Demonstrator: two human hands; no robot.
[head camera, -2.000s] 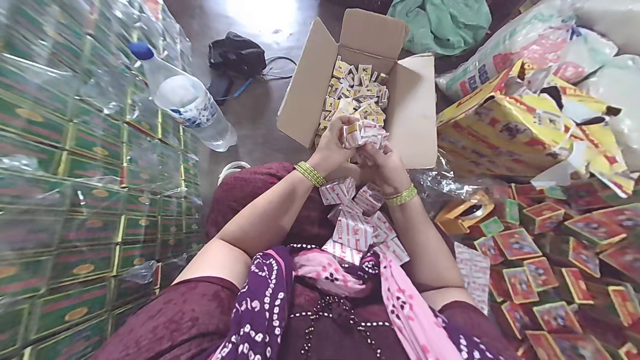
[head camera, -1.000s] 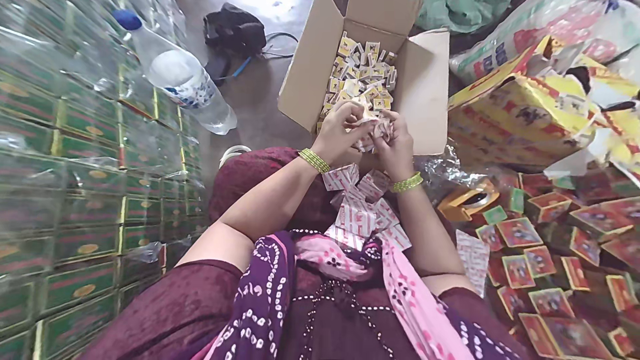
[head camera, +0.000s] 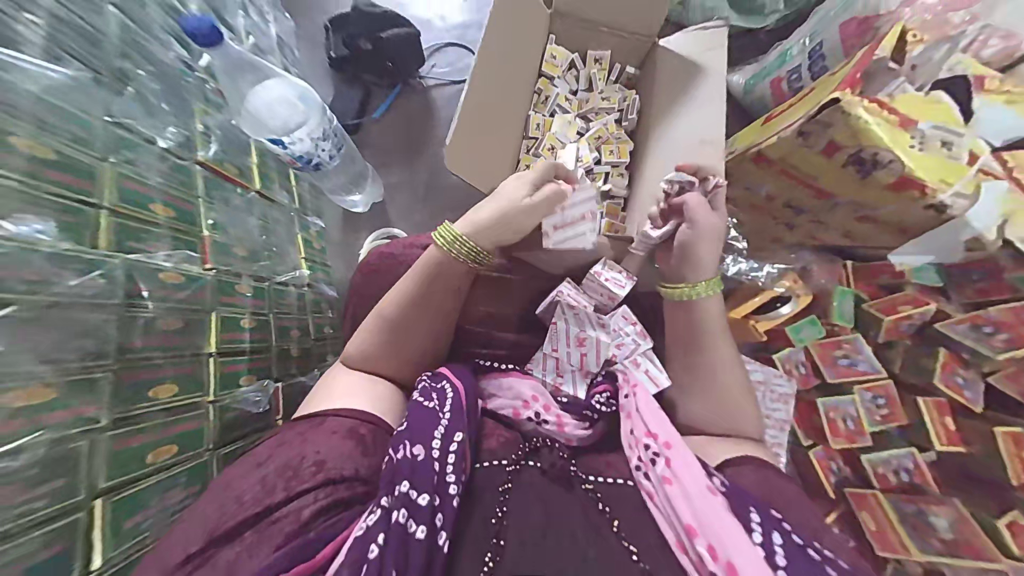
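Note:
My left hand (head camera: 532, 200) holds a red-and-white printed paper packet (head camera: 572, 220) over the near edge of an open cardboard box (head camera: 680, 96). Many small yellow-and-white boxes (head camera: 584, 104) lie inside it. At the box's right near corner, my right hand (head camera: 692, 220) is closed on crumpled printed wrapping paper (head camera: 660, 228). Several more red-and-white packets (head camera: 576, 344) rest in a pile on my lap, below and between my hands.
Stacked green boxes under clear plastic (head camera: 160, 360) fill the left, with a blue-capped plastic bottle (head camera: 296, 120). Behind it lies a black bag (head camera: 372, 44). At right are a torn yellow carton (head camera: 856, 168), a tape dispenser (head camera: 772, 308) and scattered red boxes (head camera: 848, 360).
My hands were together at the box's near edge and are now apart, the left with a packet and the right with crumpled paper.

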